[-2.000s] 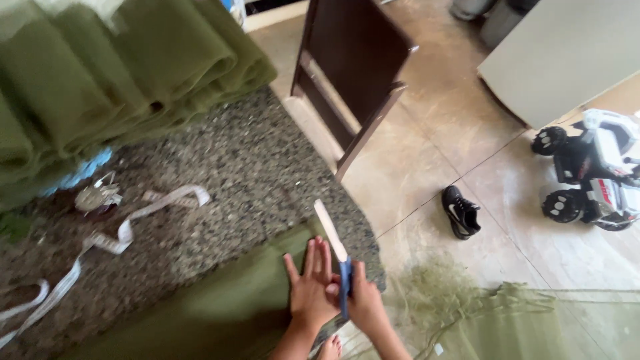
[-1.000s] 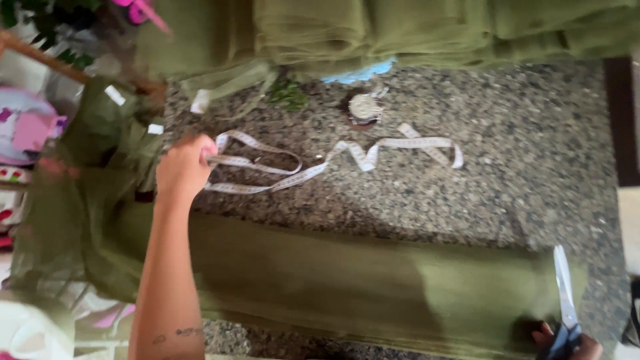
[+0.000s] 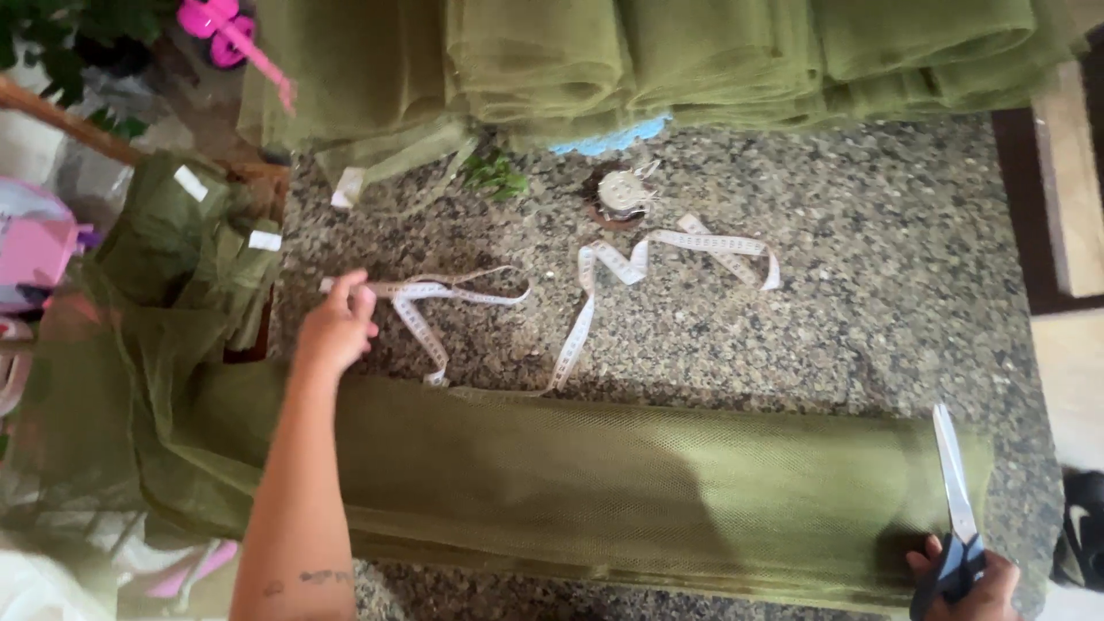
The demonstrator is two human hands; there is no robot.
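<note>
My left hand [image 3: 338, 326] is over the left part of the granite countertop, its fingertips at one end of a white measuring tape [image 3: 617, 263]; whether they pinch it is not clear. The tape lies in loops and bends across the stone. My right hand [image 3: 970, 586] holds scissors [image 3: 956, 492] by their dark blue handles at the lower right, blades together and pointing away from me over the end of the green tulle. This folded length of green tulle [image 3: 552, 483] lies flat along the near side of the countertop.
Folded stacks of green tulle [image 3: 716, 60] cover the far side. Near them are a light blue piece [image 3: 612, 136], a round whitish object with threads [image 3: 623, 194] and green leaves [image 3: 494, 175]. More tulle [image 3: 172, 259] hangs at the left. A black shoe [image 3: 1082, 530] is on the floor at right.
The view has swung left. My left hand, beside the scissors two seconds ago, is now at the tape's left part. One second ago it was closed around the tape; its fingers have since loosened.
</note>
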